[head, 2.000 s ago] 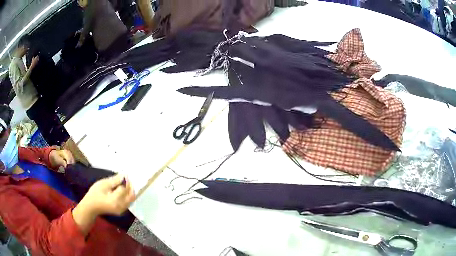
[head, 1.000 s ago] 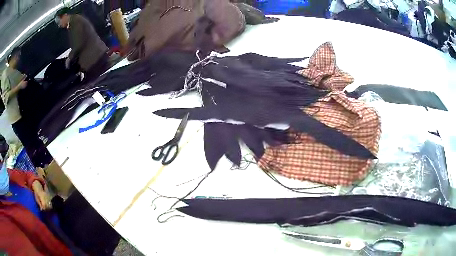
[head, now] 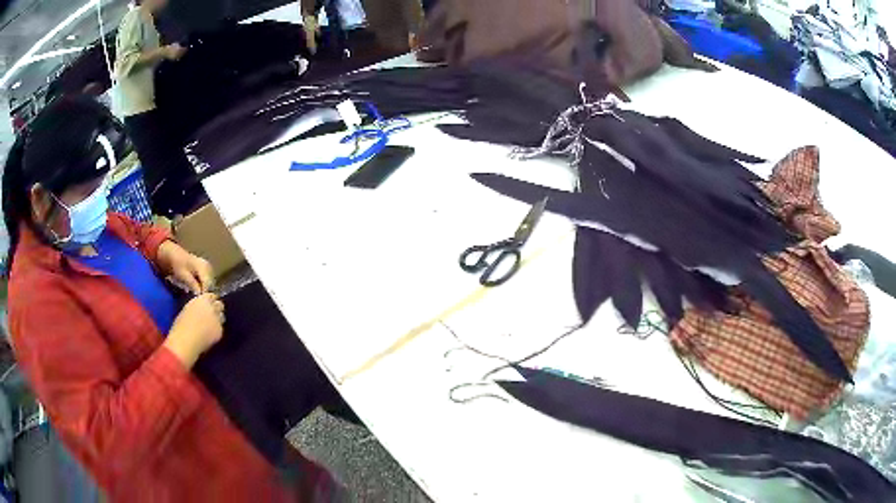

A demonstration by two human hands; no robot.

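Neither of my hands is in the picture. A long dark fabric piece (head: 629,411) with a pointed left tip lies across the near right of the table. Loose dark thread tails (head: 478,393) lie by its tip. Behind it a stack of dark pointed pieces (head: 668,187) fans out, with a grey-white thread bundle (head: 570,130) on top. Black-handled scissors (head: 506,246) lie left of the stack. A red-orange plaid cloth (head: 786,334) is crumpled partly under the stack.
A masked person in red (head: 118,354) sits at the left table edge, hands together over dark fabric. A black phone (head: 379,167) and blue strap (head: 344,157) lie at the far left. Brown fabric (head: 540,39) is heaped behind. Clear plastic (head: 865,418) lies at right. Others stand beyond.
The view has swung left, so the table things sit further right and the person in red shows more fully. The large shears have mostly left the picture. Nothing on the table has visibly moved.
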